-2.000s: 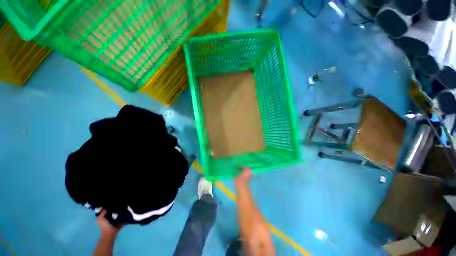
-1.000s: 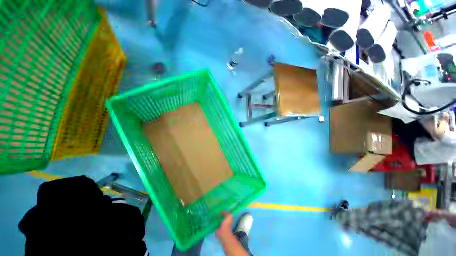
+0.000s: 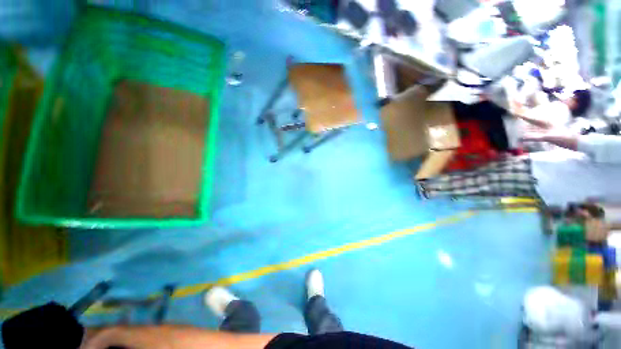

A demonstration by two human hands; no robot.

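The green plastic crate is at the upper left, blurred, with a brown cardboard liner in its bottom. The black cloth bundle shows at the lower left corner, cut off by the edge. A bare forearm runs leftward along the bottom edge from a black sleeve, apparently my right arm. My right hand is blurred and partly cut off beside the bundle. Its fingers and grip cannot be made out. My left hand is not in view. No hand is on the crate.
A square brown stool stands beyond the crate. An open cardboard box is by the bench at the upper right. Yellow crates are at the left. Metal legs show near my feet. A person is at the far right.
The crate has shifted up and left in view, and my right hand has left its rim. The bundle is lower, mostly out of frame. My left hand, seen earlier under the bundle, is gone from view.
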